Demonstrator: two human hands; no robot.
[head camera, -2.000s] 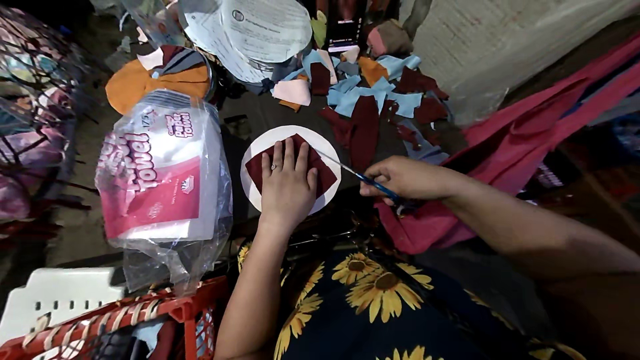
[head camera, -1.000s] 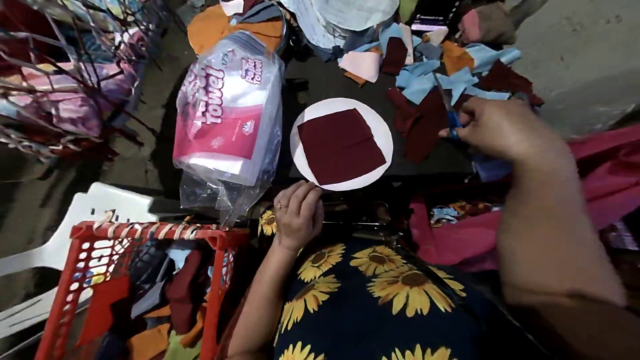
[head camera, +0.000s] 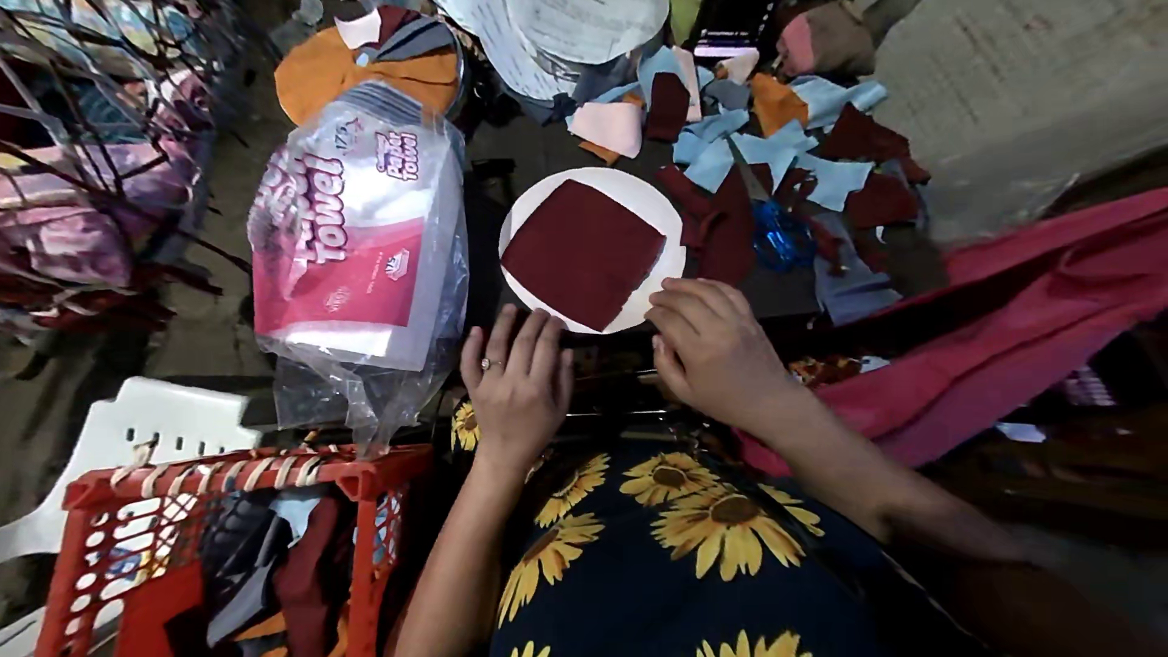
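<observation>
A dark red square of cloth (head camera: 584, 255) lies on a white round disc (head camera: 671, 205), its corners close to the disc's edge. My left hand (head camera: 518, 379), with a ring on one finger, rests just below the disc's lower left edge, fingers apart and holding nothing. At the disc's lower right edge is my right hand (head camera: 712, 347), its fingers bent and touching or nearly touching the rim; whether it pinches the rim cannot be told. Scissors with blue handles (head camera: 783, 235) lie on the cloth scraps right of the disc, their blades pointing away.
Light blue, dark red, orange and pink cloth scraps (head camera: 771, 151) lie at the back right. A plastic paper towel pack (head camera: 365, 237) stands left of the disc. A red plastic basket (head camera: 365, 479) with cloth pieces is at the lower left. Pink fabric (head camera: 1013, 338) drapes at the right.
The scissors, in my right hand before, now lie let go on the scraps. My right hand has come back to the disc's lower right edge. My left hand, on the cloth at first, is below the disc.
</observation>
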